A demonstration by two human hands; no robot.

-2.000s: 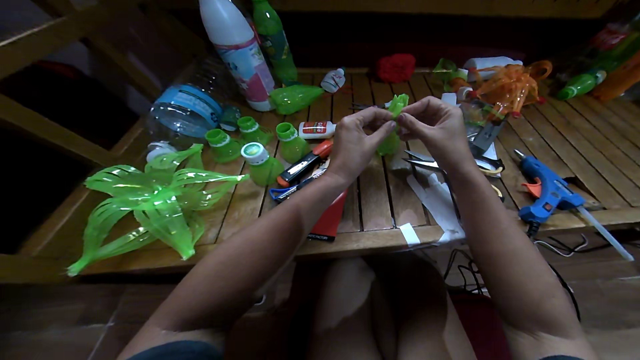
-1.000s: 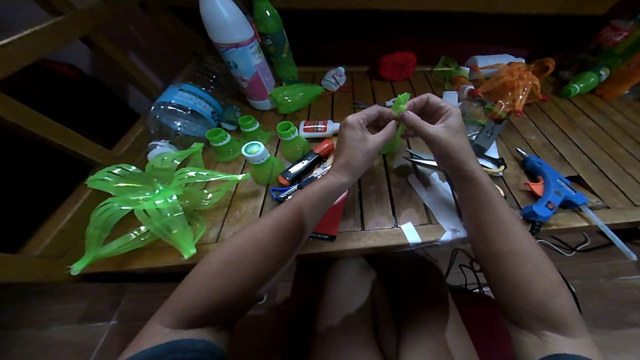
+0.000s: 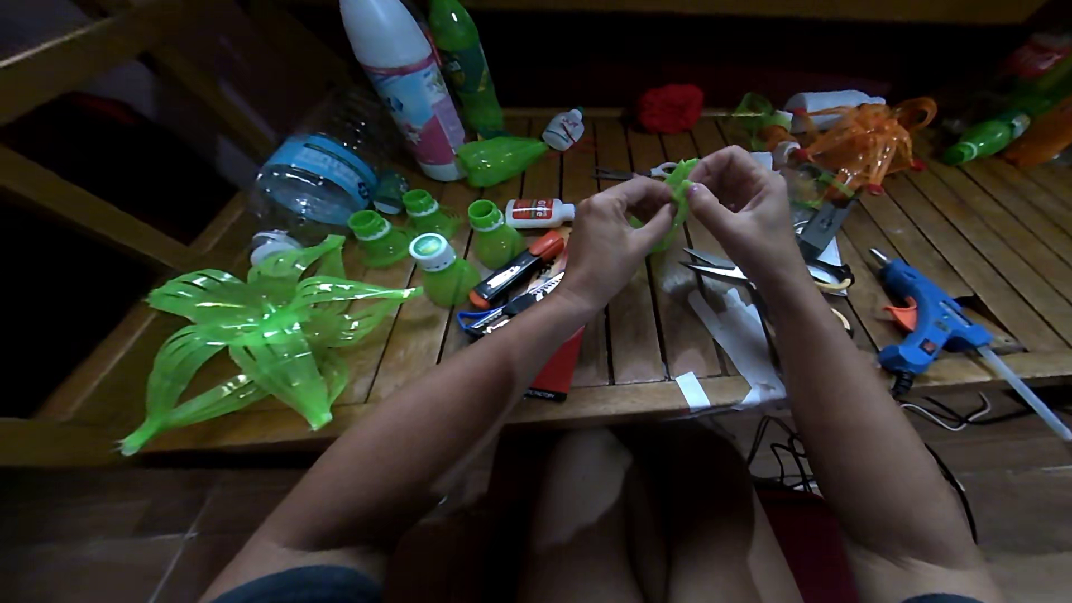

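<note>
Between the fingertips of my left hand (image 3: 615, 234) and my right hand (image 3: 741, 209) is a small green plastic piece (image 3: 680, 188), pinched from both sides above the slatted wooden table. Its lower part is partly hidden by my left fingers. Scissors (image 3: 720, 266) lie partly under my right wrist. Left of my left hand are a glue bottle (image 3: 536, 213), an orange-and-black cutter (image 3: 517, 268) and several cut green bottle necks (image 3: 494, 239), one with a white cap. A flower shape of green bottle plastic (image 3: 268, 322) rests at the table's left.
A blue hot glue gun (image 3: 934, 322) with a glue stick lies at the right edge, cables below. White strips (image 3: 741, 335) lie near the front edge. Behind stand a white bottle (image 3: 406, 92) and a green bottle (image 3: 469, 67); orange cut plastic (image 3: 871, 138) sits at the back right.
</note>
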